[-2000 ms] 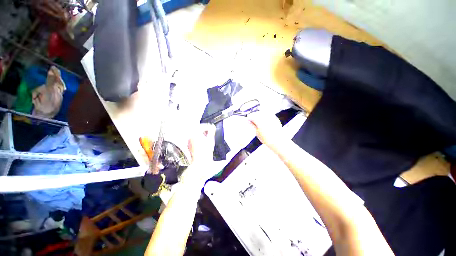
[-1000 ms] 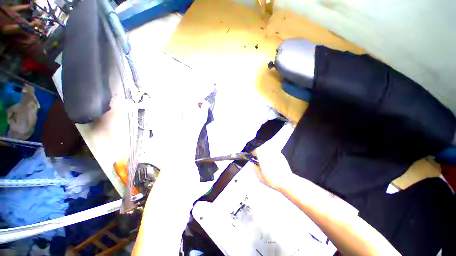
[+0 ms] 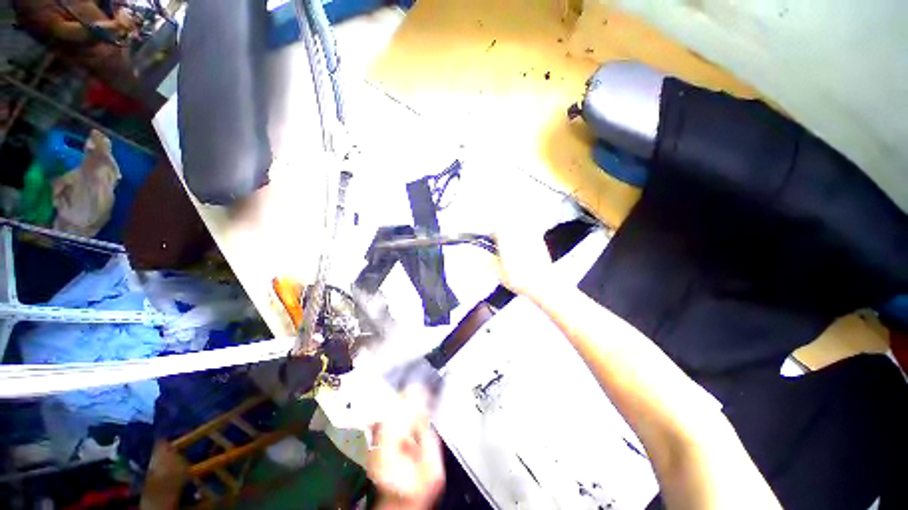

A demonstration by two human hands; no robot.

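Note:
Scissors (image 3: 438, 240) lie level across the dark interlining strips, blades pointing left. My right hand (image 3: 516, 261) is closed around their handle end, washed out by glare. The dark strips (image 3: 426, 261) lie crossed on the white cloth-covered table (image 3: 299, 179), under and around the blades. My left hand (image 3: 406, 460) is low in the picture, blurred, at the table's front edge. A blurred dark grey patch (image 3: 418, 381) shows just above its fingers; whether the hand holds it cannot be told.
The steam iron (image 3: 289, 299) with its orange handle stands at left, beside hanging hoses (image 3: 327, 199). A long grey pad (image 3: 224, 110) is at upper left. Black sleeve pieces (image 3: 737, 219) drape over a padded form (image 3: 625, 105) at right. A white panel (image 3: 538, 418) lies in front. A person (image 3: 85, 35) is at far upper left.
My left hand has moved down from the table to the front edge. The scissors have come across the strips, which now lie spread and crossed. The view has shifted and returned.

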